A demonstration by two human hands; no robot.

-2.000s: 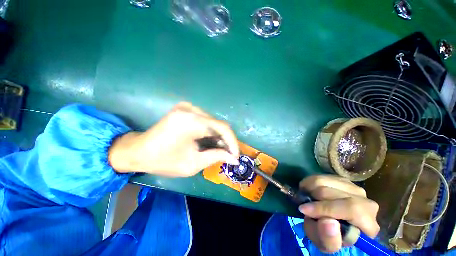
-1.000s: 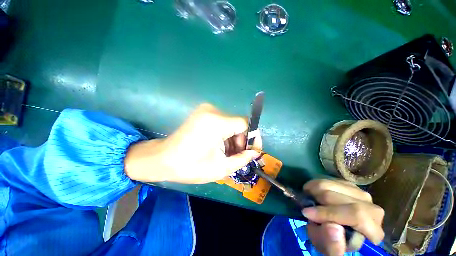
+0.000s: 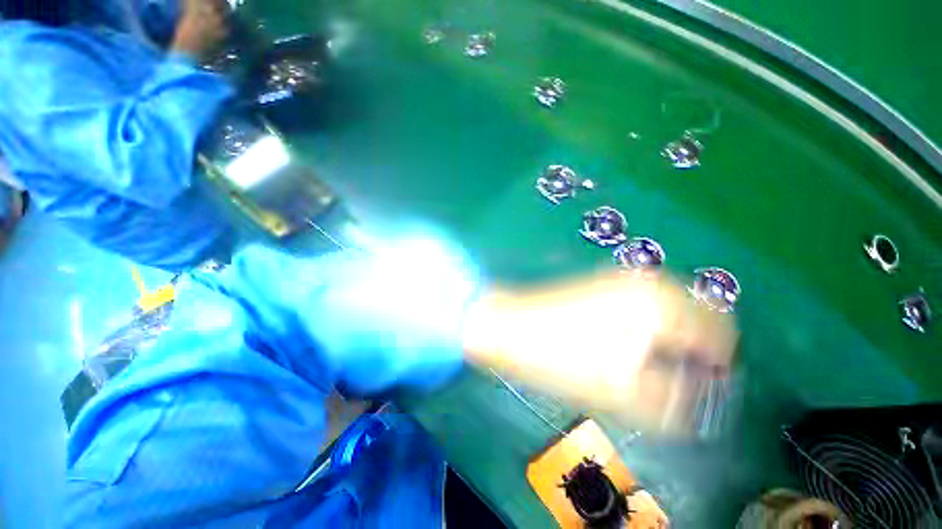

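My left hand [image 3: 661, 356] is overexposed and blurred, reaching over the green bench above the orange fixture. Its fingers are closed on a blurred grey strip, the tweezers [image 3: 711, 401], pointing down; whether it also holds a part cannot be told. The orange soldering fixture [image 3: 553, 475] lies at the bottom edge, partly cut off, its black pronged seat [image 3: 591, 491] without a silvery part. A thin solder wire [image 3: 527, 401] runs to it from the left. Silvery round workpieces [image 3: 604, 225] lie beyond my hand, one close beside it [image 3: 715, 289]. My right hand and the iron are out of view.
A black fan [image 3: 862, 480] and a tan pot [image 3: 790, 514] are cut off at bottom right. A plain ring [image 3: 883, 253] lies at the right. A dark box-like holder [image 3: 274, 196] is left. Another person's blue sleeve [image 3: 114, 124] and hand [image 3: 201, 28] show at upper left.
The view has swung left and farther along the bench. My left hand has left the fixture, and the silvery part is gone from the seat. My right hand and the iron have left the picture.
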